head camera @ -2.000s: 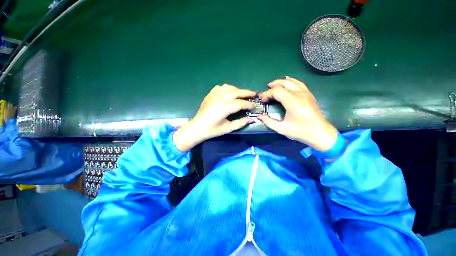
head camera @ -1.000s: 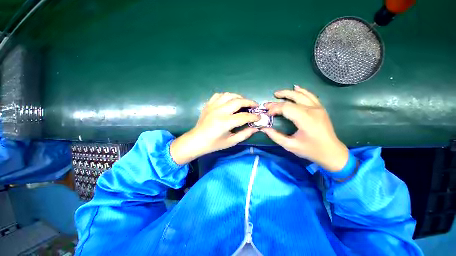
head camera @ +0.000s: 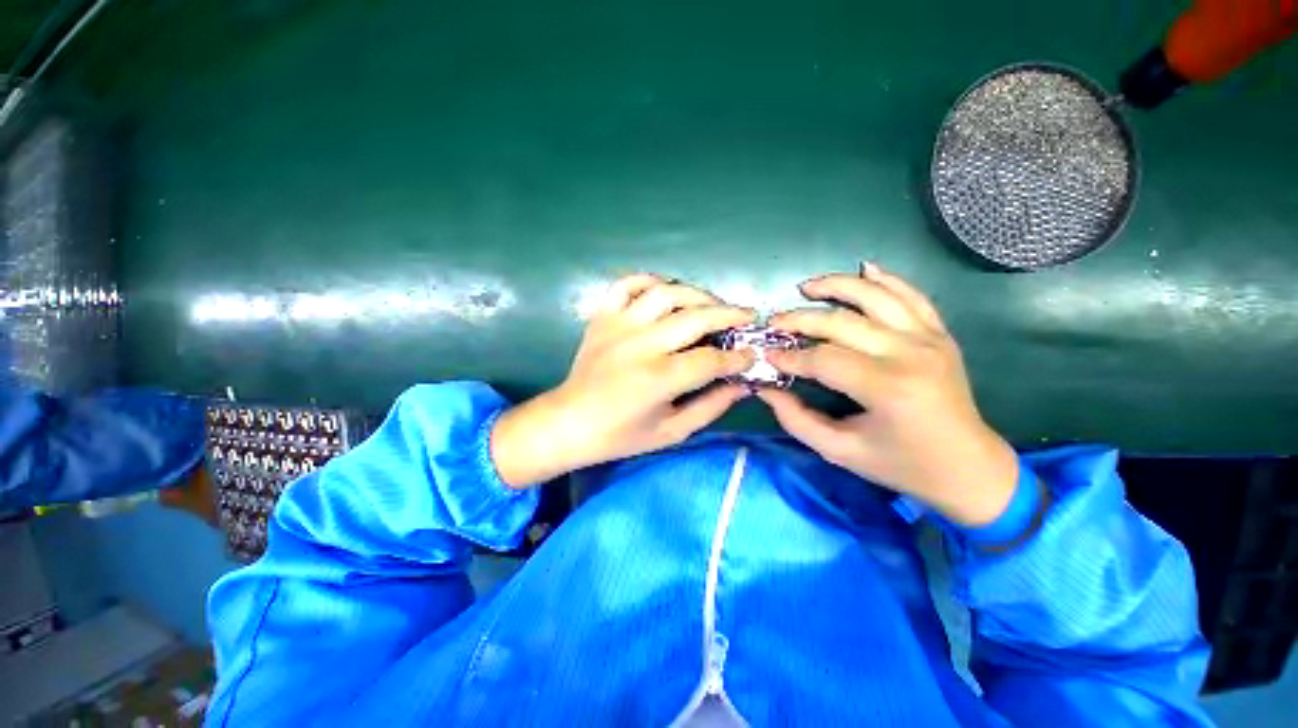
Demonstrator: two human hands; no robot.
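Observation:
A small shiny silver and dark housing (head camera: 764,359) is held between the fingertips of both hands, over the front edge of the green bench. My left hand (head camera: 634,366) grips its left side with thumb and fingers. My right hand (head camera: 894,384) grips its right side, with a blue band on the wrist. The fingers hide the housing's ends, and glare blurs its face. A round dish (head camera: 1035,167) of tiny silver grains lies at the right. The black nose of an orange electric screwdriver (head camera: 1210,50) reaches the dish's upper right rim.
A parts tray (head camera: 278,462) with rows of small shiny pieces is at the bench edge on the left. Clear stacked trays (head camera: 57,256) stand at the far left. Another person's blue sleeve (head camera: 93,448) is below them. A dark ridged rack (head camera: 1253,583) is at lower right.
The view has shifted, so the dish and screwdriver sit farther right and lower, with more of the screwdriver showing. Both hands still hold the housing, whose face looks tilted differently.

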